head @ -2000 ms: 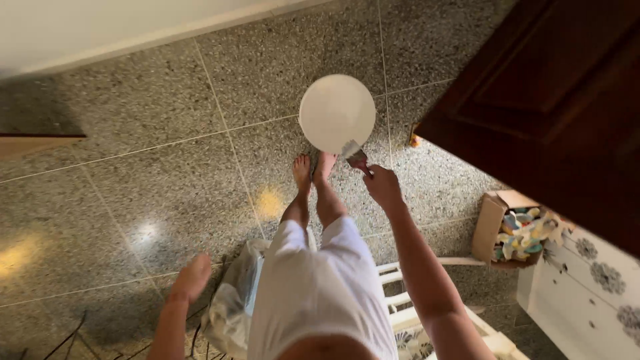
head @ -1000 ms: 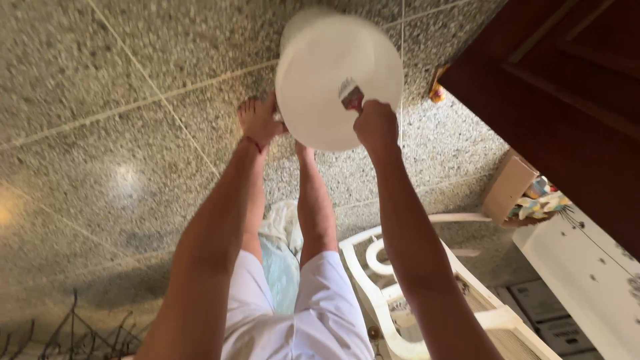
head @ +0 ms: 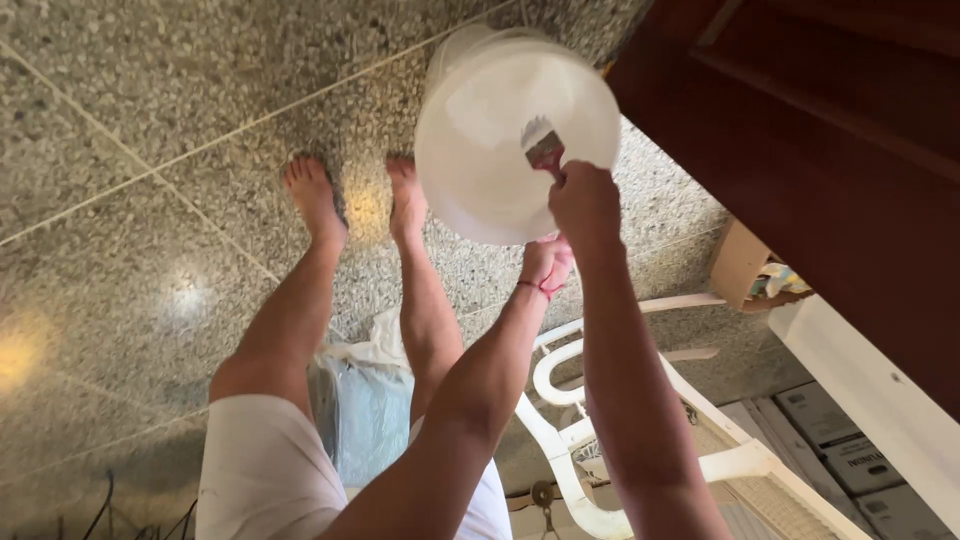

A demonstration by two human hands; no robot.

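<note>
A round white plastic bucket (head: 487, 150) is in front of me at the upper middle, tilted toward me. My right hand (head: 589, 202) grips the handle of a paintbrush (head: 545, 150) with a red ferrule end and pale, whitish bristle tips, over the bucket's round face. My left hand (head: 549, 262), with a red string at the wrist, is at the bucket's near edge, its fingers partly hidden; it appears to hold that edge. Whether the round face is a lid or the open inside is hard to tell.
A white chair frame (head: 559, 442) stands close at the lower right. Beyond it are a cardboard box (head: 731, 262) of mixed items and several stacked cartons (head: 817, 412). A dark wooden door (head: 810, 150) juts in at upper right. A plastic-wrapped bundle (head: 371, 420) lies behind my bare feet.
My left hand was away from the bucket at first, then at its left side, and is now at its near edge. The bucket appears larger and nearer. The brush stays in my right hand.
</note>
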